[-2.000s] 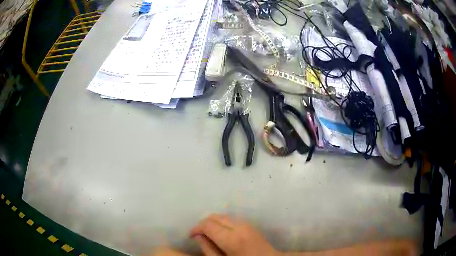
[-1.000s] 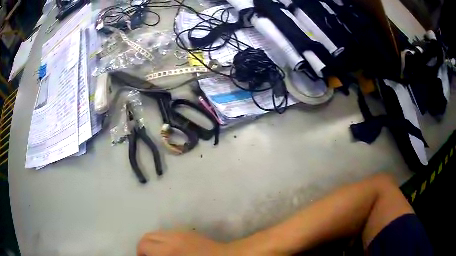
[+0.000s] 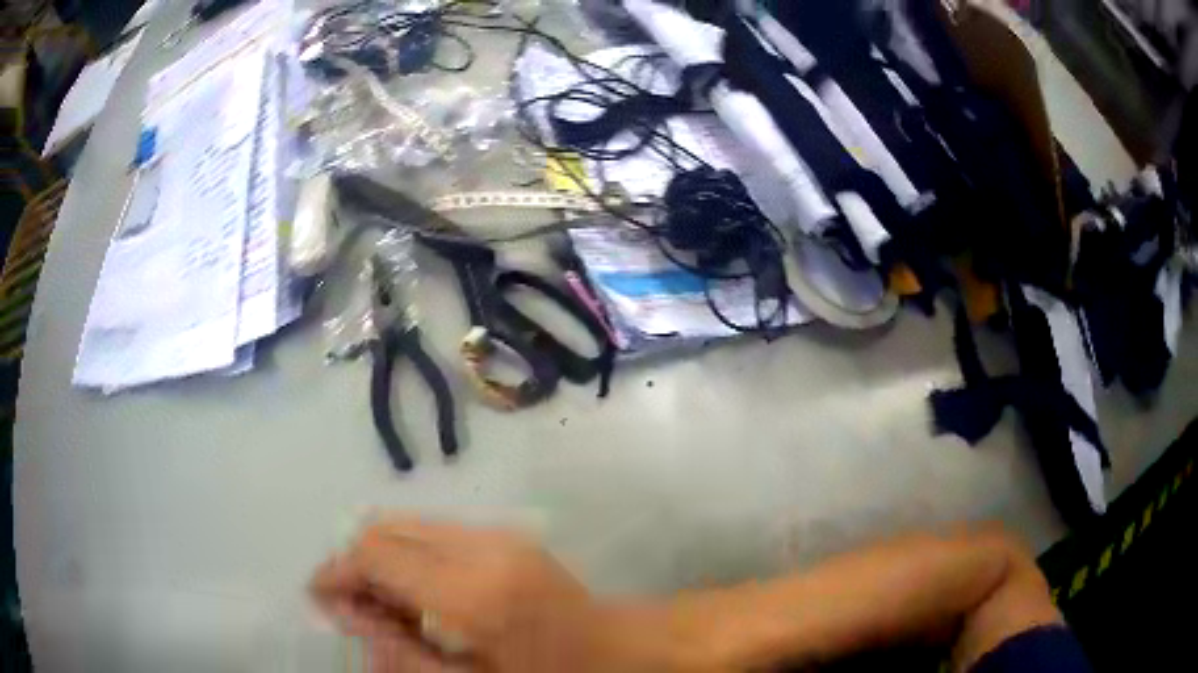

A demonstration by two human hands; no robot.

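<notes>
My right hand (image 3: 453, 592) is at the bottom edge, blurred, its forearm reaching in from the right. Its fingers are bent, and whether they hold anything cannot be told. My left hand cannot be made out. The black-handled pliers (image 3: 415, 394) lie on the table beyond my right hand, untouched, handles towards me. Their tips lie on a small clear plastic bag (image 3: 350, 331). The fabric shears (image 3: 489, 283) lie just right of the pliers, with tan wrapping on one loop.
A paper stack (image 3: 197, 250) lies at the left, with a small white block (image 3: 313, 226) beside it. Tangled black cord (image 3: 716, 217), a tape roll (image 3: 847, 296) and a pale measuring strip (image 3: 506, 201) lie beyond the shears. Navy and white fabric (image 3: 788, 145) is heaped at the right.
The view has swung to the right since the first frame, so the pliers and shears appear further left. My right hand shows higher in the picture than one second ago. The tools have not moved.
</notes>
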